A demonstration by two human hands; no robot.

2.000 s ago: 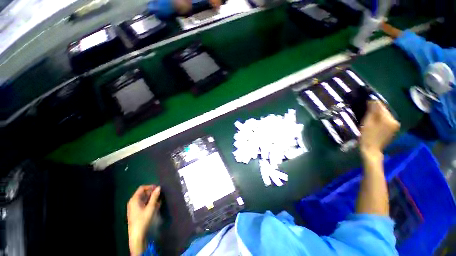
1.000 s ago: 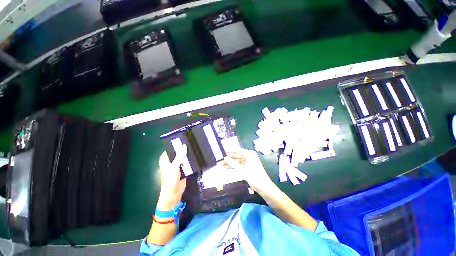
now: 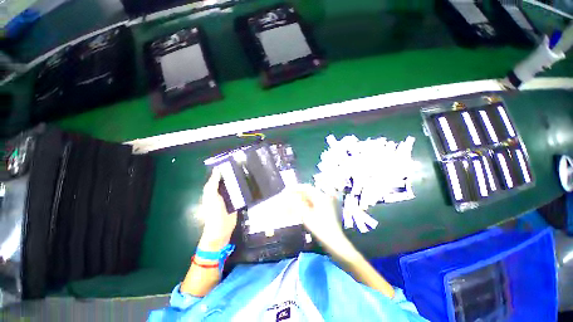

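A black twin-cell battery pack [image 3: 256, 177] is tilted above the open tablet unit [image 3: 270, 242], covering part of its circuit board and silver-white bay. My left hand [image 3: 217, 204] grips the pack at its left edge. One white strip shows on the pack's left panel; the right panel looks glossy, with no clear white bar. A thin yellow lead stands at its top edge. My right hand [image 3: 314, 210] is at the pack's lower right corner, overexposed; its fingertips blend into the bright bay, so what they hold is unclear.
White liners [image 3: 367, 170] lie piled to the right, beyond them a clear battery tray [image 3: 463, 204]. Stacked black units [image 3: 94, 207] stand left. A blue bin [image 3: 421, 270] is lower right. Behind the white rail [image 3: 327, 112], tablet units [image 3: 183, 68] lie on the green belt.
My right hand went from the tray to the pack, which my left hand now holds above the tablet. Since one second ago, the right white bar has stopped showing clearly.
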